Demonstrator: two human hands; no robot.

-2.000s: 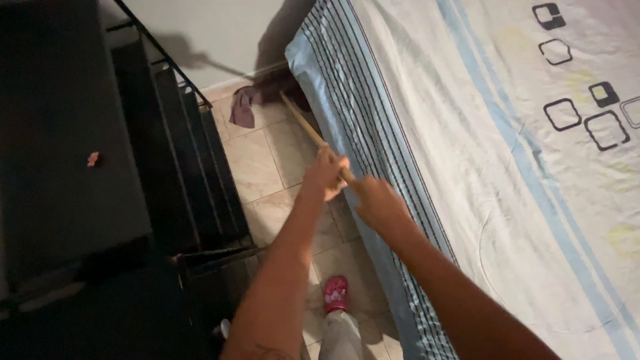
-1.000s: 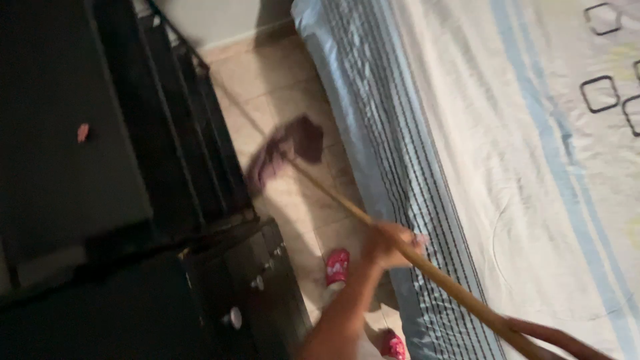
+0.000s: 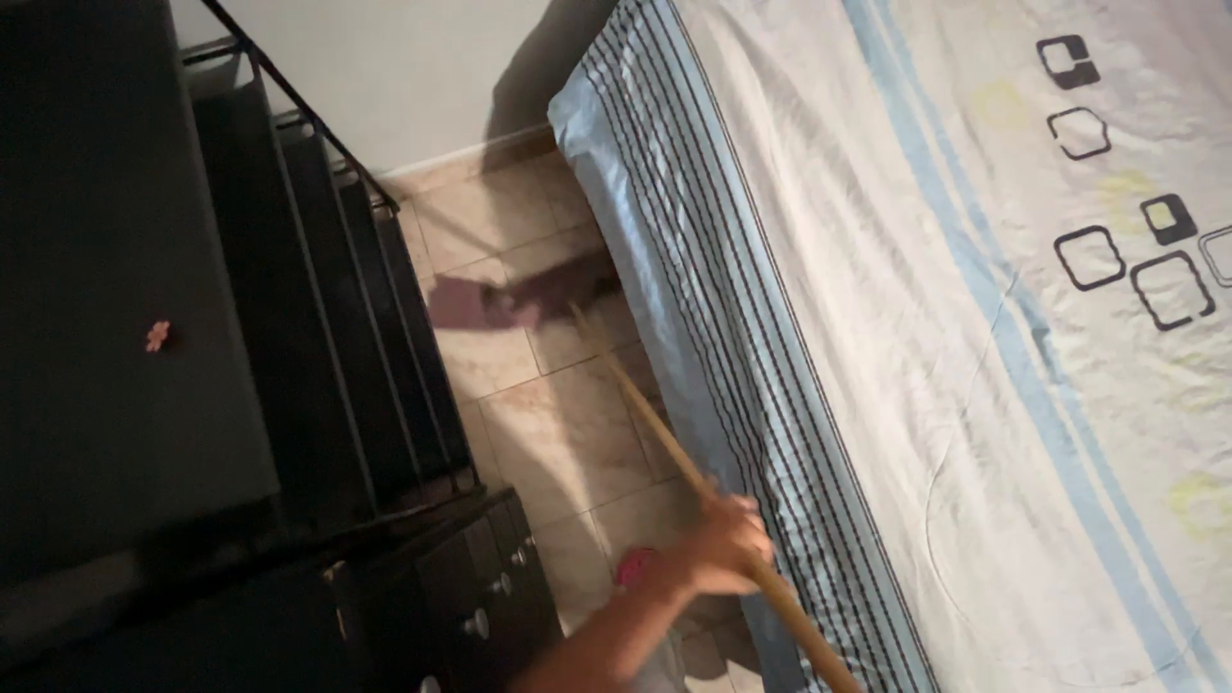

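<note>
My left hand [image 3: 730, 547] is closed around a long wooden pole [image 3: 654, 421], beside the striped edge of the bed cover. The pole slants from the lower edge of the view up to a purplish-brown cloth [image 3: 520, 296], blurred, on the tiled floor. That cloth spans much of the gap between the black shelf unit and the bed, and its right end lies in shadow by the hanging cover. My right hand is out of view, as is the pole's near end.
A bed with a white and blue patterned cover [image 3: 866, 318] fills the right side. On the left stand a black shelf unit [image 3: 318, 289] and a dark drawer cabinet [image 3: 481, 577] with round knobs. Tiled floor [image 3: 568, 433] runs between them. A pink shoe [image 3: 637, 568] shows behind my forearm.
Two seconds ago both hands were on the pole; now only my left shows. Since one second ago the cloth has moved away from the drawer cabinet, toward the far wall.
</note>
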